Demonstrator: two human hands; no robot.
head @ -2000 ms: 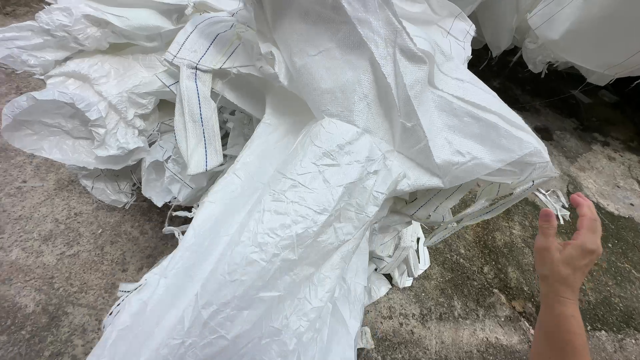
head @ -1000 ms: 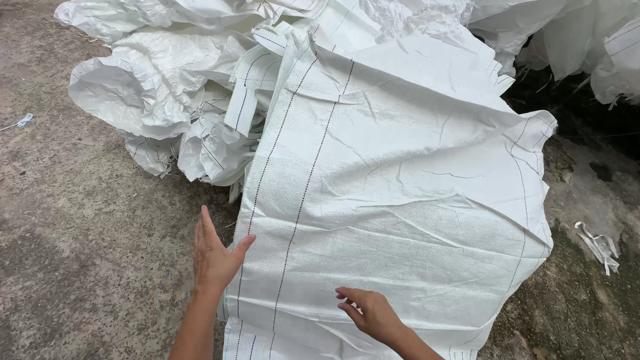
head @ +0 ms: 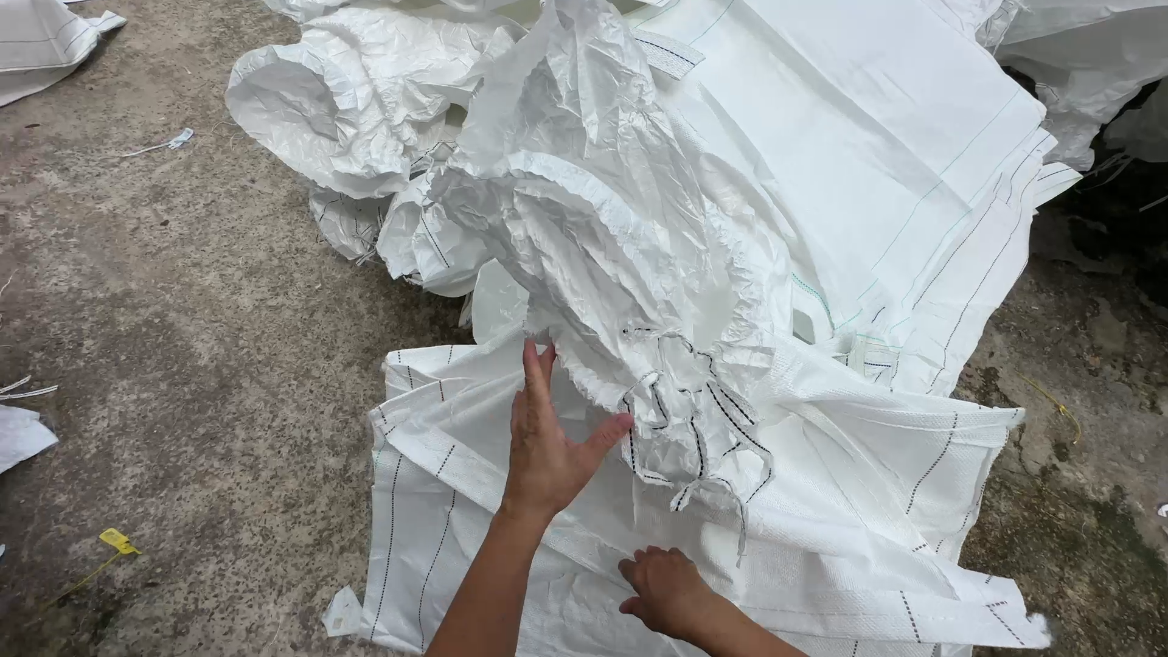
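A large white woven plastic sack (head: 566, 584) with dashed black stitching lies spread below my hands. On top of it rests a crumpled gathered spout (head: 584, 237) of thin white fabric, with a black-and-white tie cord (head: 701, 438) looped at its lower end. My left hand (head: 557, 438) has its fingers spread at the spout's lower left edge, thumb near the cord; it grips nothing that I can see. Over the sack, below the cord, is my right hand (head: 671, 589), its fingers curled; whether it pinches the fabric cannot be told.
More white sacks are heaped behind, crumpled ones (head: 365, 100) at the left and a flatter one (head: 867, 164) at the right. On the stained concrete floor (head: 210, 365) lie a yellow tag (head: 119, 542), a yellow cord (head: 1058, 401) and white scraps (head: 23, 433).
The broad sack panel in front of my hands has given way to a gathered spout with a cord lying over a spread sack. Both hands are now over the fabric; two seconds ago only one showed, at the right.
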